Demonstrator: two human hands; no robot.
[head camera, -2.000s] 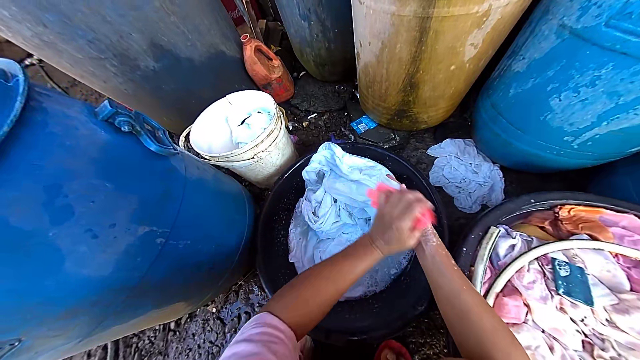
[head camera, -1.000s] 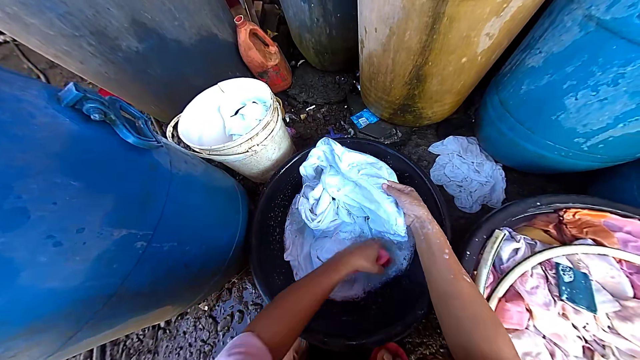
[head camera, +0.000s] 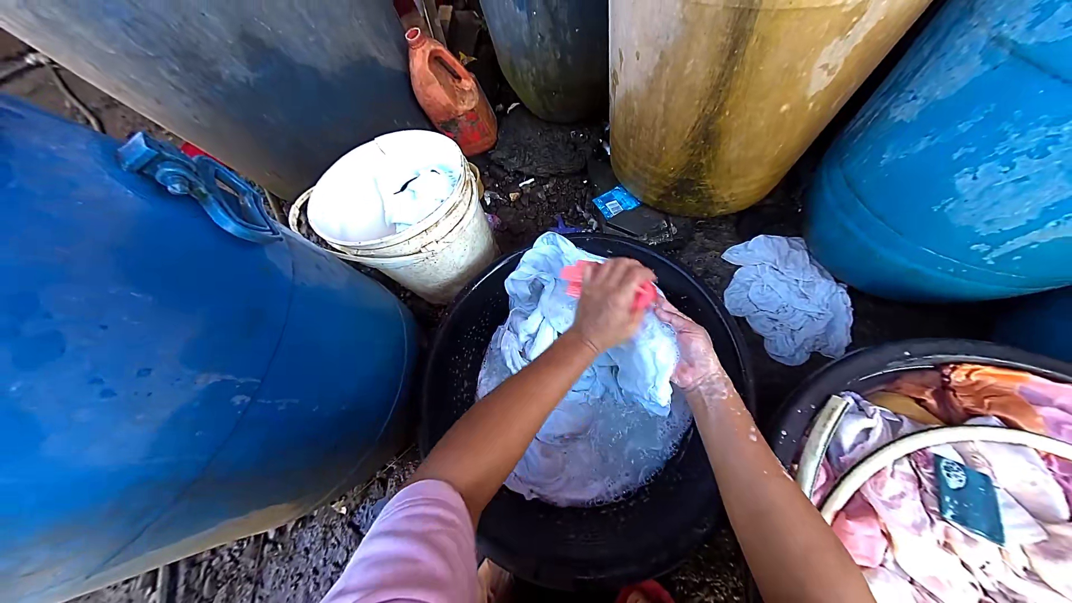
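Note:
A black basin (head camera: 586, 548) holds sudsy water and wet white and pale-blue cloth (head camera: 536, 322). My left hand (head camera: 615, 301), blurred, is shut on a pink scrubber (head camera: 578, 276), probably a brush, against the upper part of the cloth. Just right of it, my right hand (head camera: 691, 345) grips the cloth's right edge, its fingers partly hidden behind the left hand and the fabric. Foam clings to my right wrist. Lower in the basin, more fabric lies among the bubbles.
A white bucket (head camera: 456, 230) with cloth stands behind left, near a red plastic jug (head camera: 452, 96). Blue (head camera: 167, 352) and yellowish (head camera: 712, 100) drums surround the basin. Crumpled pale cloth (head camera: 787, 297) lies on the ground. At right, another black basin (head camera: 913, 352) holds laundry and a hose (head camera: 946, 437).
A second ago my left hand with the pink scrubber was lower over the cloth; now it is higher, beside my right hand. The cloth's folds have shifted.

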